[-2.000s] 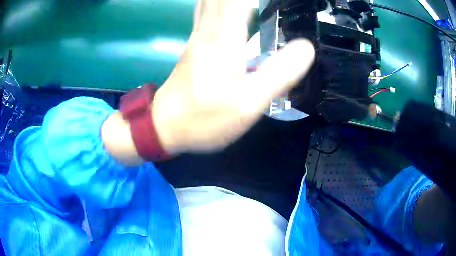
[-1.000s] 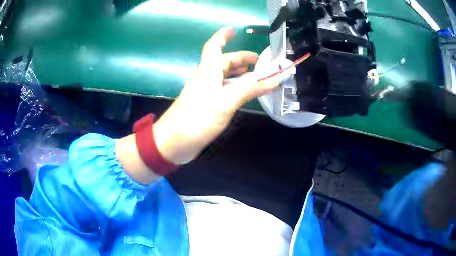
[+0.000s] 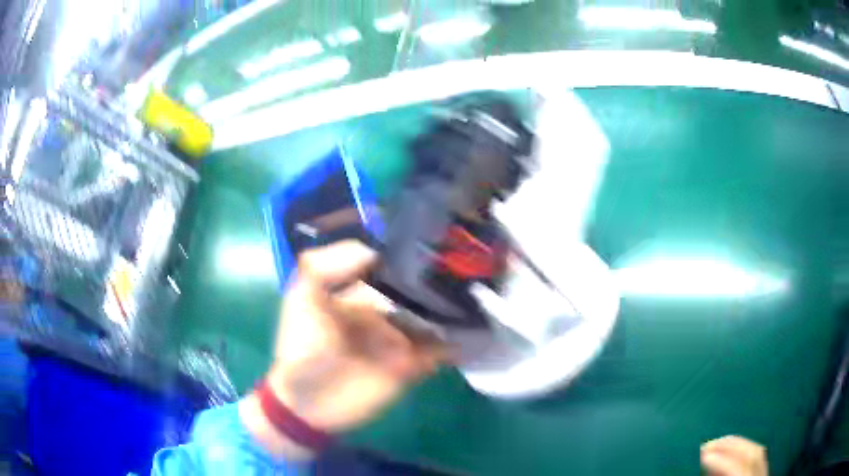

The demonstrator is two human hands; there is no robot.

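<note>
The part-built unit (image 3: 456, 204) stands tilted in the middle of the picture, blurred, with black parts, a red piece (image 3: 467, 253) and a white housing (image 3: 568, 167). Its round white base (image 3: 559, 363) sticks out towards me. My left hand (image 3: 344, 349), bare with a dark red wristband, is at the unit's lower left corner, fingers curled; blur hides whether it grips anything. The blue screw bin (image 3: 321, 209) with dark contents lies just beyond my left fingertips, left of the unit. Only part of my right hand (image 3: 735, 457) shows at the bottom right edge, its fingers bunched.
The green work surface (image 3: 717, 204) lies under the unit, with a white strip (image 3: 652, 72) along its far side. A wire-mesh rack (image 3: 84, 186) and a yellow object (image 3: 177, 121) are at the left. A blue container (image 3: 102, 409) is at the lower left.
The view has swung up and left, bringing the blue bin into sight. My left hand has moved from the red lead to the unit's lower left. The black tool at the right is out of view.
</note>
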